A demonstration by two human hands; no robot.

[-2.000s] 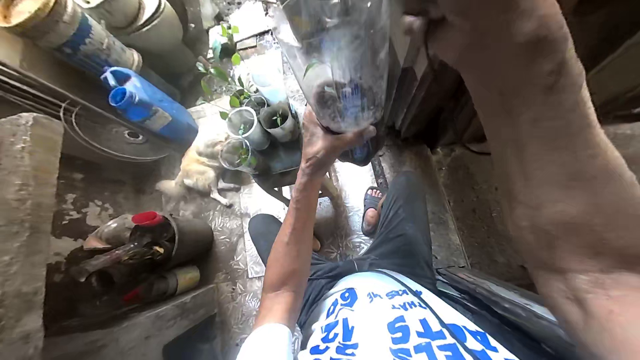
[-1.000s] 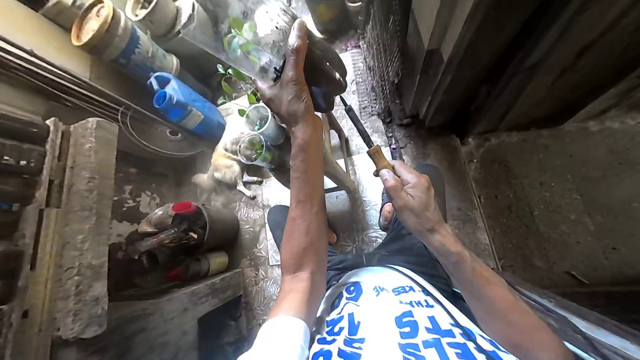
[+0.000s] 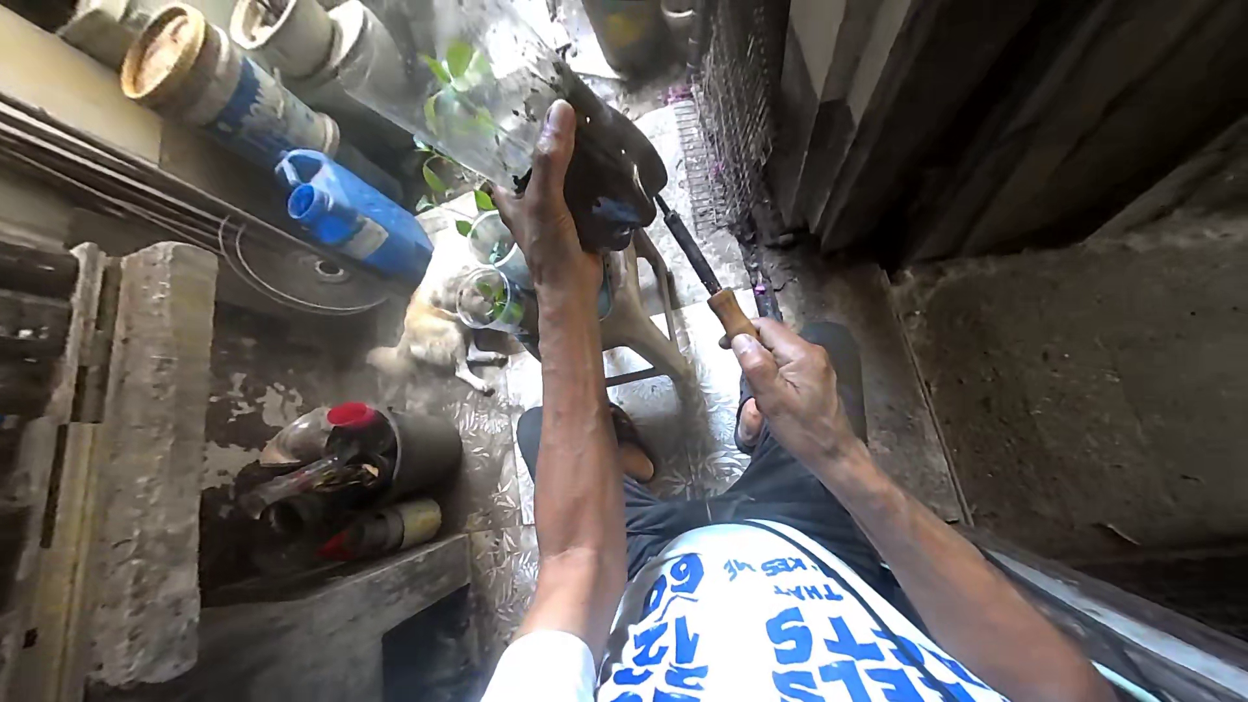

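Note:
My left hand (image 3: pixel 551 195) grips a large clear plastic bottle (image 3: pixel 478 107) near its base, which is dark with soil inside and is tilted toward the right. A wooden-handled tool with a thin, dark metal shaft (image 3: pixel 694 252) is in my right hand (image 3: pixel 788 375), my fingers closed round its handle (image 3: pixel 731 314). The tip of the shaft is at or very near the bottle's base; whether it touches cannot be told. Below the bottle, clear plastic cups (image 3: pixel 490 297) with small green seedlings stand on a stool or chair (image 3: pixel 648 341), partly hidden by my left arm.
A light-coloured dog (image 3: pixel 434 327) lies on the floor left of the stool. Beyond it are a blue plastic jug (image 3: pixel 361 219) and a worn paint bucket (image 3: pixel 229 88). At lower left a bucket (image 3: pixel 429 453) holds bottles. Wire mesh (image 3: pixel 736 117) stands at the upper right.
My right hand, raised close to the camera at first, is now lower with the wooden-handled tool in it. The bottle has tipped from more upright so that its base points right.

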